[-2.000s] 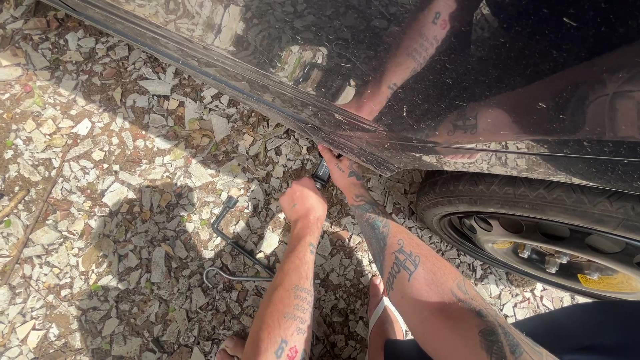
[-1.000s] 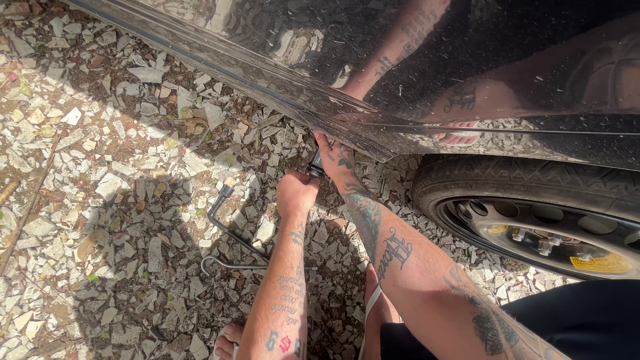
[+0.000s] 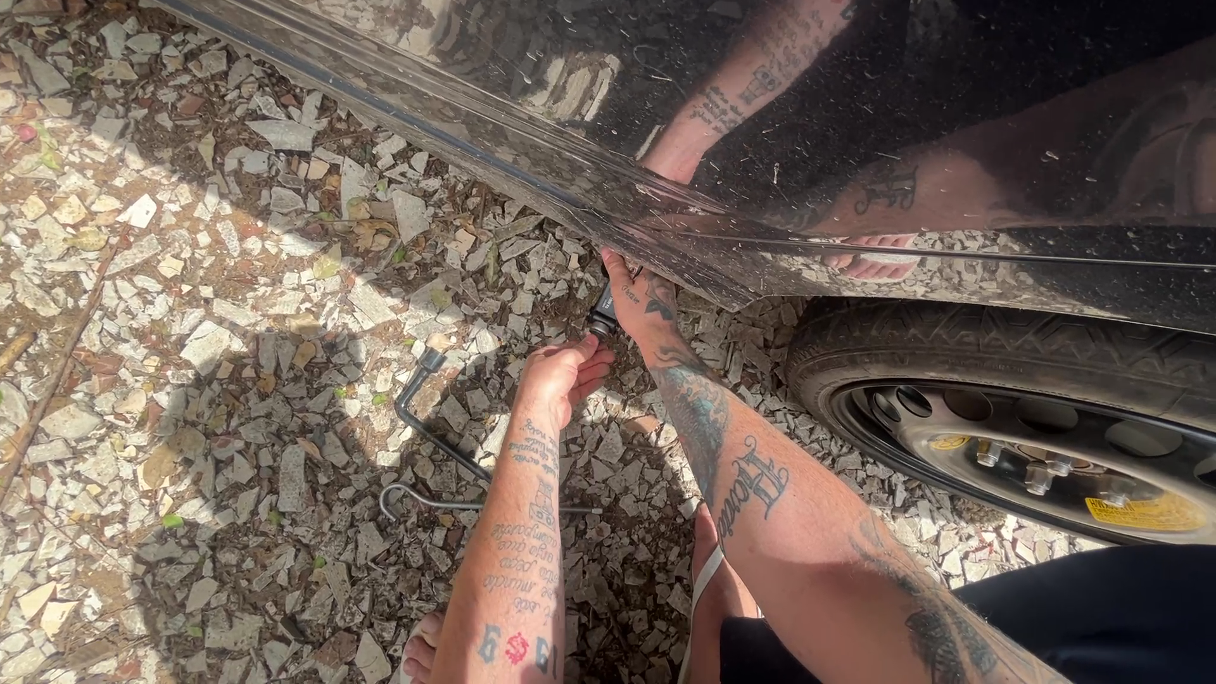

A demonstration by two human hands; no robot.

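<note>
Under the sill of a dark car (image 3: 532, 142), a black cylindrical tool part, possibly a jack (image 3: 603, 312), shows between my hands. My left hand (image 3: 564, 377) has its thumb and fingers at the near end of this part. My right hand (image 3: 642, 296) reaches beneath the sill beside it; its fingers are partly hidden, so its grip cannot be told. An L-shaped lug wrench (image 3: 418, 389) and a thin metal rod with a hooked end (image 3: 432, 504) lie on the stones left of my left forearm, which covers part of both.
A wheel with a black tire (image 3: 807, 351) and a steel rim bearing a yellow label (image 3: 1145, 513) stands at the right. Broken stone chips (image 3: 285, 475) cover the ground. My feet (image 3: 423, 646) are at the bottom edge. A stick (image 3: 62, 375) lies far left.
My left hand's fingers have loosened from a closed fist around the near end of the black part. My right hand stays at the sill.
</note>
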